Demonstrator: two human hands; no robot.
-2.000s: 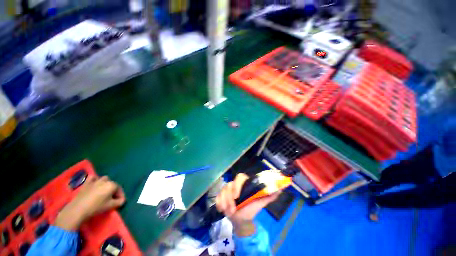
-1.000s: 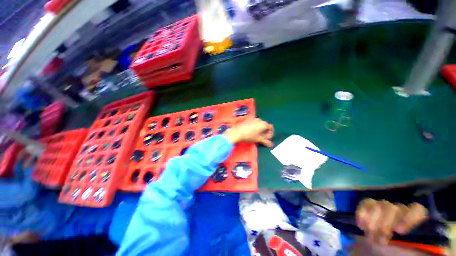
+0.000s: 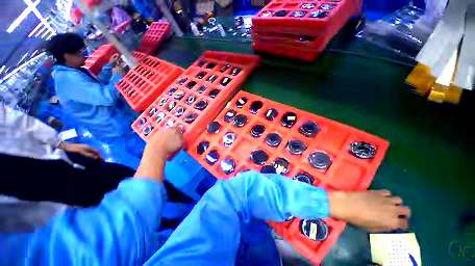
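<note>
My left hand (image 3: 371, 209) is palm down at the right edge of a red foam parts tray (image 3: 341, 174), its fingers apart over the green bench. I see nothing held in it; its underside is hidden. The tray's pockets hold round dark discs, some with a pale label; a few right-hand pockets are empty. My blue left sleeve crosses its near side. A dotted paper sheet (image 3: 395, 250) lies just below my hand, cut by the bottom edge, with a blue stick (image 3: 413, 258) on it. My right hand is out of the picture.
Another hand (image 3: 167, 141), in a blue sleeve from the lower left, is at a second filled tray (image 3: 205, 111). A person in blue (image 3: 86, 96) sits further left by another tray. Stacked red trays (image 3: 307, 39) stand at the back; white and yellow material hangs upper right (image 3: 440, 60).
The view has swung left along the bench. My right hand and the screwdriver have left the picture. Another hand has appeared at the second tray. My left hand remains by the near tray's right edge.
</note>
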